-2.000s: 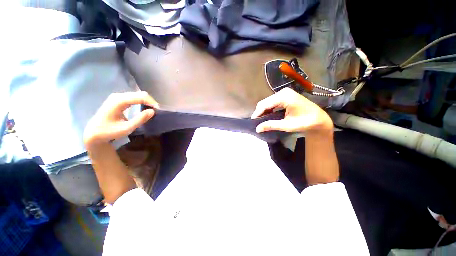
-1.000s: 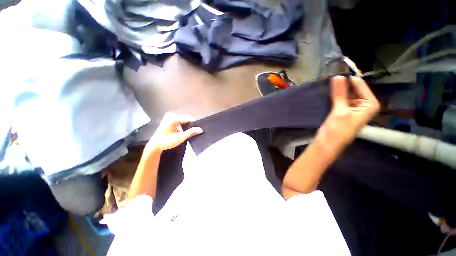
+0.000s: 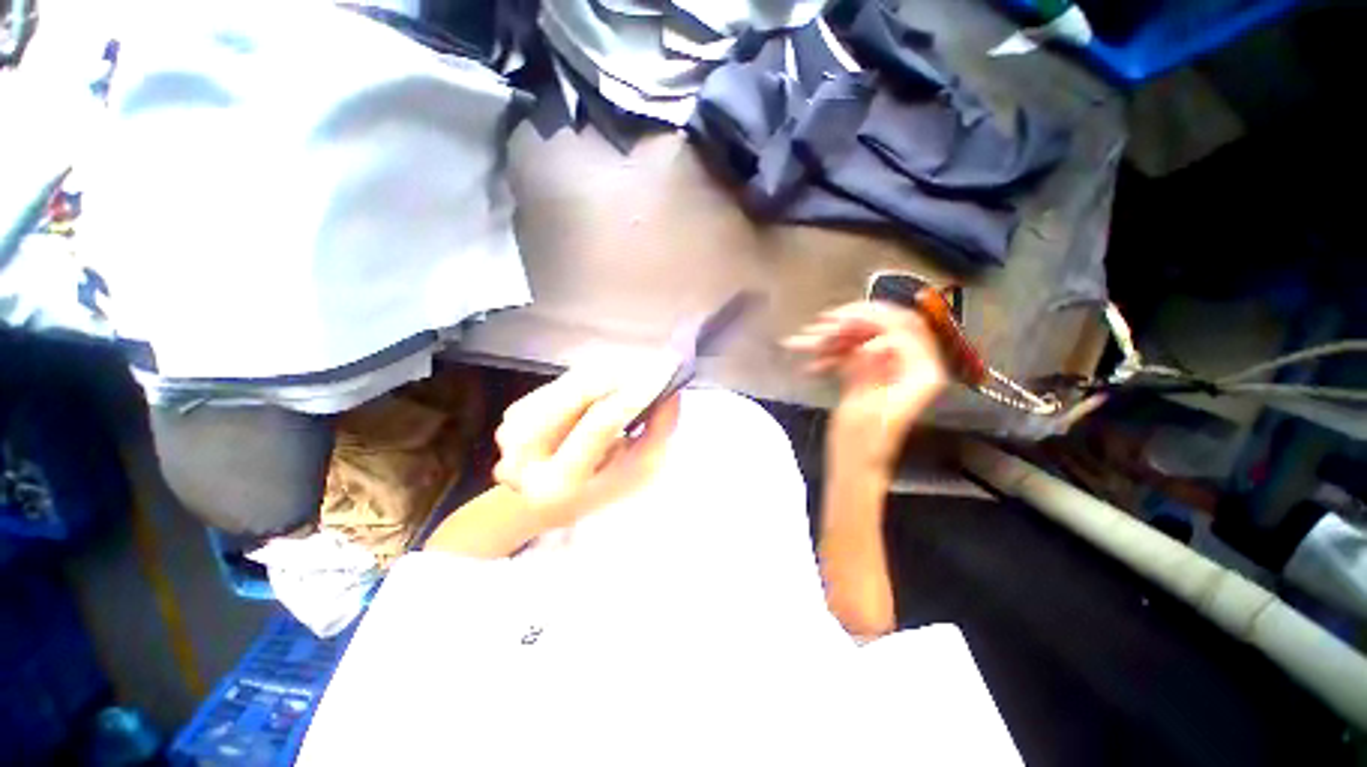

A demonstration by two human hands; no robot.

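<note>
My left hand is closed on a dark cut piece near the table's front edge. Only part of the piece shows; it looks folded or seen edge-on, and its far end is blurred. My right hand is raised to the right of it, blurred, with fingers apart and nothing visible in it. The iron with its orange handle rests on the ironing pad just behind my right hand, which partly hides it.
A stack of pale panels lies at left. A crumpled dark pile lies at the far side. The iron cord runs right. A pale pole is at right. A brown bundle and blue crate are at lower left.
The dark piece was stretched between both hands and is now only in my left hand, turned and bunched smaller. My right hand has let go and moved inward. The view has shifted.
</note>
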